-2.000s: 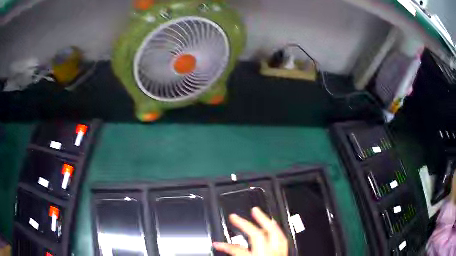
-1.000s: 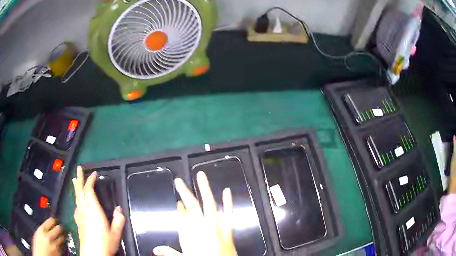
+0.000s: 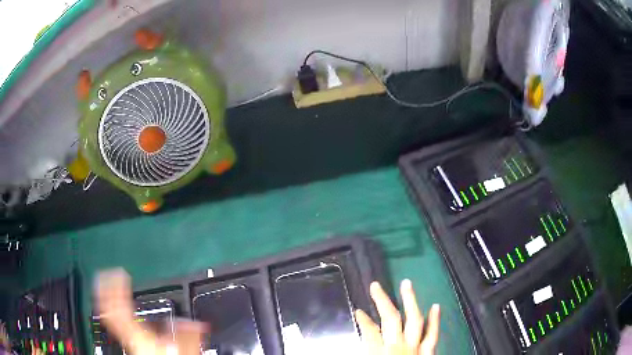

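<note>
A dark phone tray [image 3: 262, 277] lies in front of me, cut off by the bottom edge. It holds a phone with a black screen [image 3: 315, 298], another dark phone [image 3: 225, 315] beside it and a leftmost phone [image 3: 161, 309] with small coloured lines on its screen. My left hand [image 3: 142, 322] is blurred over the leftmost phone, thumb spread, holding nothing visible. My right hand [image 3: 402, 322] is at the tray's right end, fingers apart and empty, its lower part out of the picture. Whether its fingertips touch the tray cannot be told.
A second tray [image 3: 454, 225] at right holds several phones with green lines and white labels. Another tray [image 3: 77, 305] at far left is partly cut off. Behind are a green frog-shaped fan [image 3: 154, 139], a socket strip [image 3: 339, 93] and a white fan [image 3: 523, 48]. Sleeve edges show at both lower corners.
The view has shifted, so the front tray sits lower and the right tray further left. My right hand has moved from over the phones to the tray's right end. The leftmost phone's screen now shows coloured lines.
</note>
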